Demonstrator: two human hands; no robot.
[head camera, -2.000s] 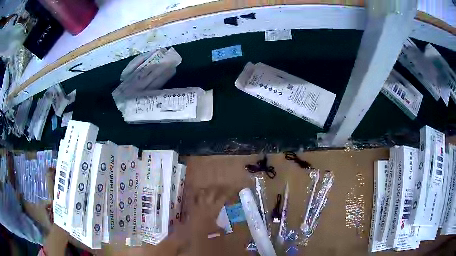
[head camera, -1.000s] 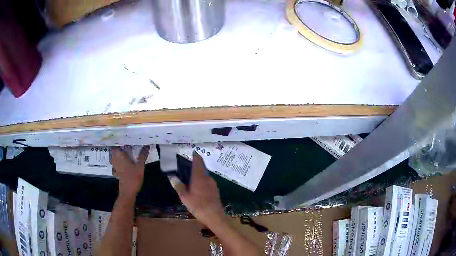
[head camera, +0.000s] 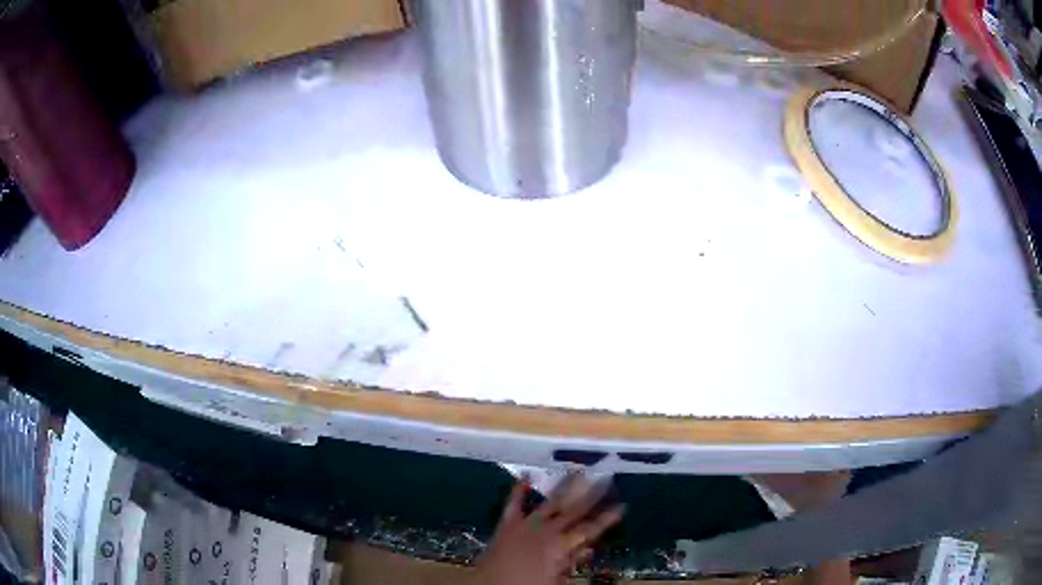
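My left hand (head camera: 546, 528) is over the dark green belt, just below the shelf edge, fingers spread and blurred. A small white piece (head camera: 535, 473) shows by its fingertips; whether it is gripped I cannot tell. My right hand (head camera: 814, 489) is farther right, mostly hidden by the shelf edge and the slanted post. A white edge, perhaps of a box (head camera: 772, 496), shows beside it; the hold is hidden. Another white box (head camera: 223, 411) lies on the belt at left, mostly under the shelf.
The white shelf (head camera: 548, 320) fills the view, with a metal tumbler (head camera: 531, 103), a tape roll (head camera: 874, 177) and a dark red flask (head camera: 69, 149). White boxes (head camera: 171, 537) stand at lower left, more (head camera: 951, 562) at lower right. A grey-white post (head camera: 868, 526) slants at right.
The view has shifted so the shelf covers more of the belt. Both hands have moved right and farther apart. The dark object by my right hand is no longer visible.
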